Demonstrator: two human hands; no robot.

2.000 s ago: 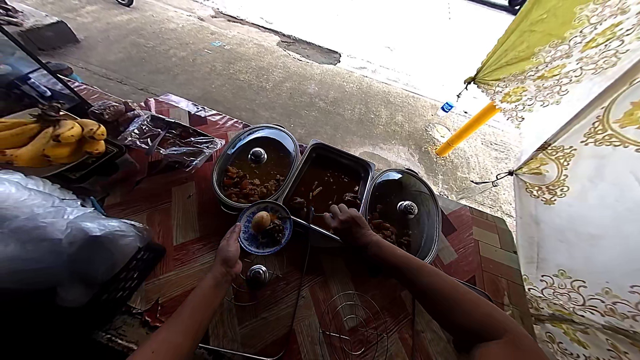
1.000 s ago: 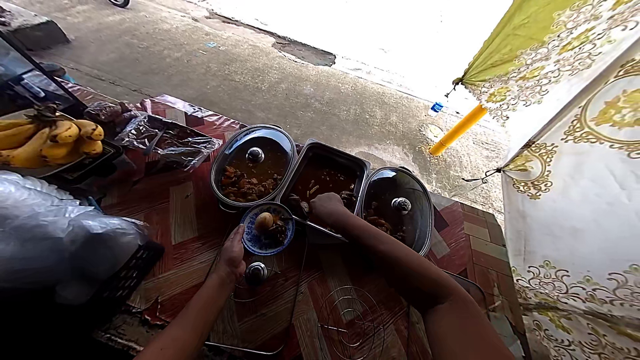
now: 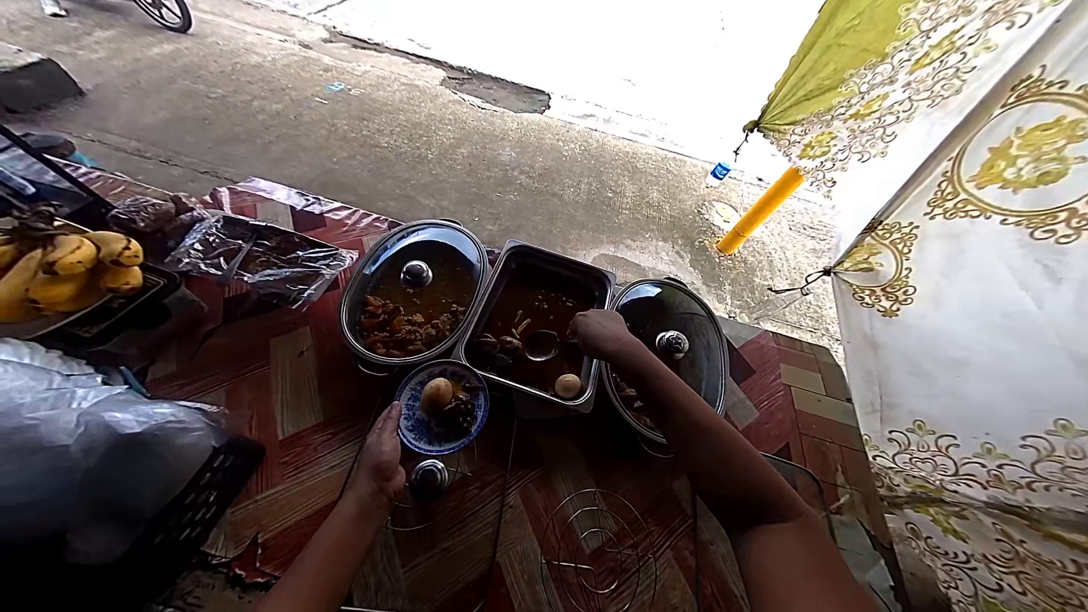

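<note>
My left hand (image 3: 387, 459) grips the rim of a blue-and-white plate (image 3: 410, 429), which bears a boiled egg (image 3: 437, 395) and dark pieces of food. Over the right side of a rectangular metal tray (image 3: 538, 393) my right hand (image 3: 602, 333) is closed on a ladle; its round bowl (image 3: 541, 344) lies in the brown sauce, and its handle is mostly hidden by the hand. Another egg (image 3: 568, 386) sits in the tray's near right corner. Glass-lidded oval pots stand on both sides of the tray, one at left (image 3: 415, 308) and one at right (image 3: 667, 374).
A glass lid with a dark knob (image 3: 428, 479) and a wire rack (image 3: 599, 552) lie at the table's near side. At left are bananas (image 3: 68, 263), a plastic-wrapped tray (image 3: 263, 255), plastic bags (image 3: 93, 450) and a black crate (image 3: 204, 501). A patterned curtain (image 3: 969, 340) hangs at right.
My right hand has shifted within the area over the middle tray, and the ladle's bowl now shows in the sauce. My left hand still holds the plate beside the tray.
</note>
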